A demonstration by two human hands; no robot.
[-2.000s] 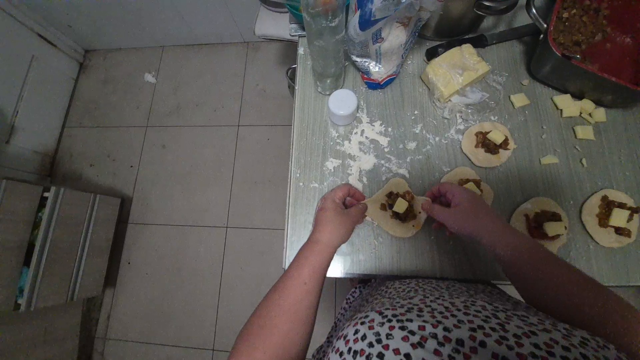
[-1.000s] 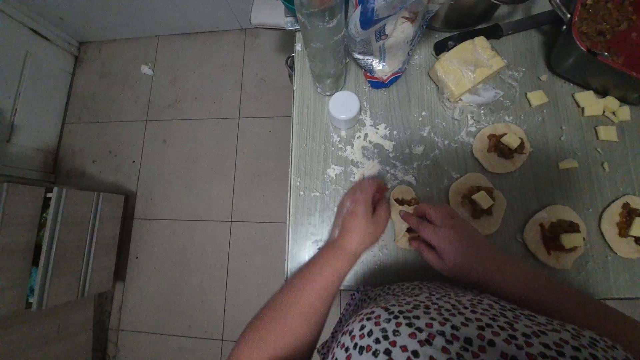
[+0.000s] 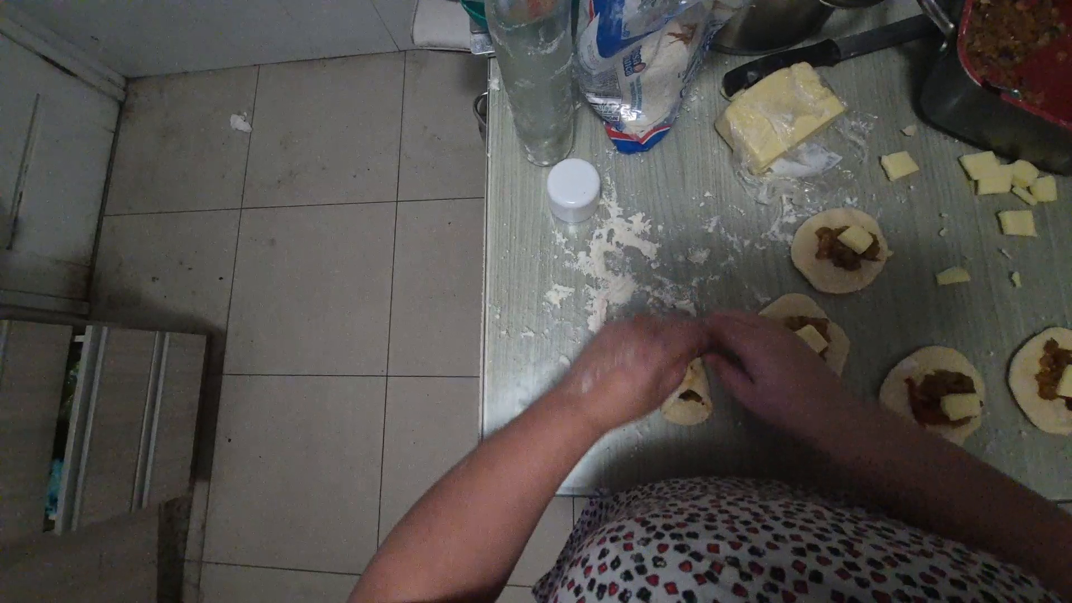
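My left hand (image 3: 641,364) and my right hand (image 3: 766,360) meet at the far end of a partly folded dough round (image 3: 688,402), fingers pinched on its edge; their fingertips are blurred. Brown filling shows in the dough's opening, and its near end lies on the table. Just right of it, partly behind my right hand, lies a dough round with filling and a cheese piece (image 3: 825,327). Another filled round (image 3: 840,251) sits farther back, and more (image 3: 934,394) (image 3: 1043,381) lie to the right, each topped with cheese.
Loose flour (image 3: 615,251) covers the table before a white-capped jar (image 3: 574,191), a glass bottle (image 3: 536,92) and a flour bag (image 3: 641,75). Behind are a cheese block (image 3: 779,117) on plastic wrap, a knife (image 3: 829,54) and a pot of filling (image 3: 997,109). Cheese slices (image 3: 994,178) lie at right.
Two seconds ago the dough was spread open between my hands; now it is folded over the filling. My left hand has come in from the left to meet my right at its far end.
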